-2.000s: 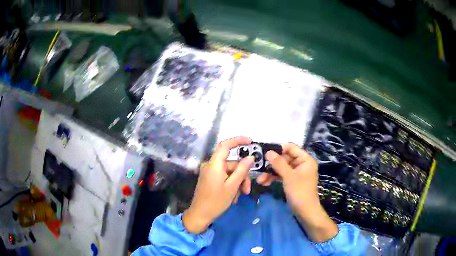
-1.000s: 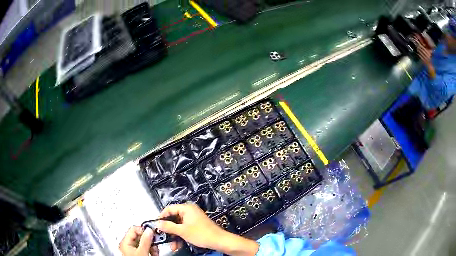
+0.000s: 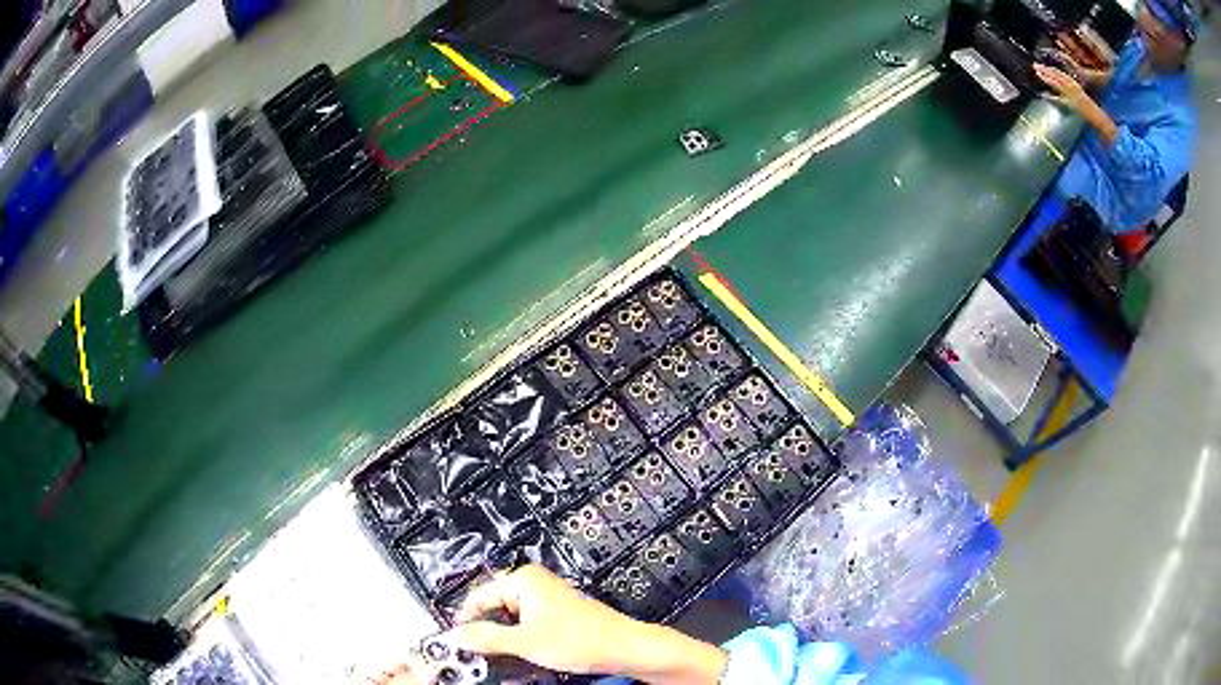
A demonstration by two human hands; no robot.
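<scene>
A camera cover plate (image 3: 458,658) with large lens rings is at the bottom edge of the view, partly cut off. My right hand (image 3: 542,622) holds it between thumb and fingers. My left hand (image 3: 402,674) shows only as blurred fingertips at the bottom edge beside the plate; whether it touches the plate is unclear. The black pocket tray (image 3: 670,462) lies just beyond my right hand. Gold-ringed parts sit in its right and middle pockets; the left pockets show glossy crinkled black surfaces. A white sheet (image 3: 321,589) lies left of the tray.
Crumpled clear plastic (image 3: 870,522) lies right of the tray. A part (image 3: 698,141) lies on the green conveyor (image 3: 536,228). Stacked trays (image 3: 255,201) stand at the far left. A person in blue (image 3: 1138,134) works at the upper right. A blister tray (image 3: 214,665) shows at the lower left.
The view has swung right from the press and trays toward the pocket tray. The held plate has moved to the bottom edge, and my left hand has almost left the view.
</scene>
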